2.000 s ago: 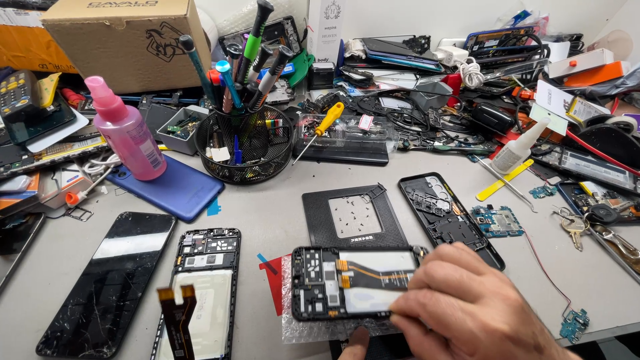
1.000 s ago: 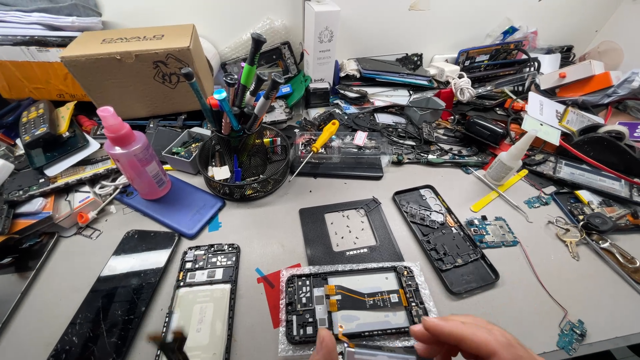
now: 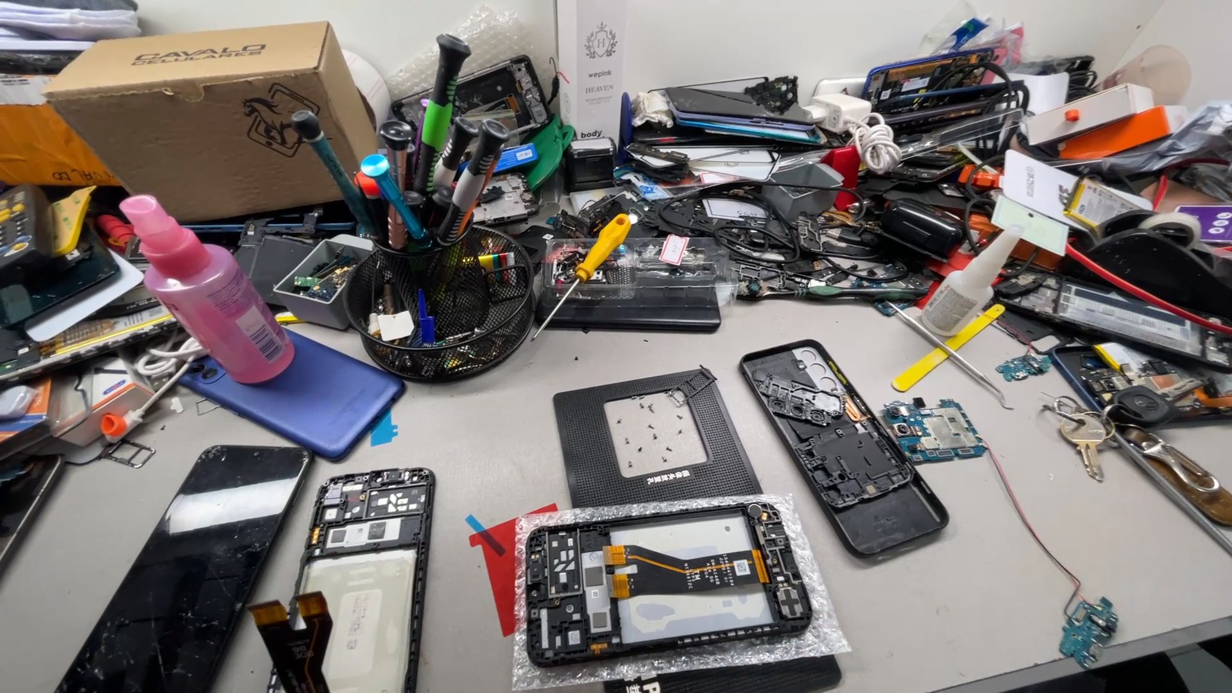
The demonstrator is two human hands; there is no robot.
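Neither of my hands shows in the head view now. A black phone frame (image 3: 664, 582) with a flex cable (image 3: 683, 570) across its middle lies on a bubble-wrap sheet (image 3: 818, 626) at the front centre. Behind it is a black screw mat (image 3: 587, 423) with small screws in its pale square window. A black phone back cover (image 3: 895, 520) holding plastic inner parts lies to the right. On the left are a second phone frame (image 3: 361, 597), with another flex cable (image 3: 296, 645) over its lower part, and a cracked phone screen (image 3: 192, 568).
A mesh tool holder (image 3: 438, 351) with screwdrivers, a yellow-handled screwdriver (image 3: 602, 252) and a pink spray bottle (image 3: 221, 298) stand behind. Circuit boards (image 3: 934, 430), a yellow strip (image 3: 948, 348), tweezers (image 3: 953, 356) and keys (image 3: 1086, 438) lie right. Piled phone parts and cables line the back.
Both hands, seen at the front phone frame one second ago, have gone out of view. The frame now lies on the bubble wrap without fingers at it.
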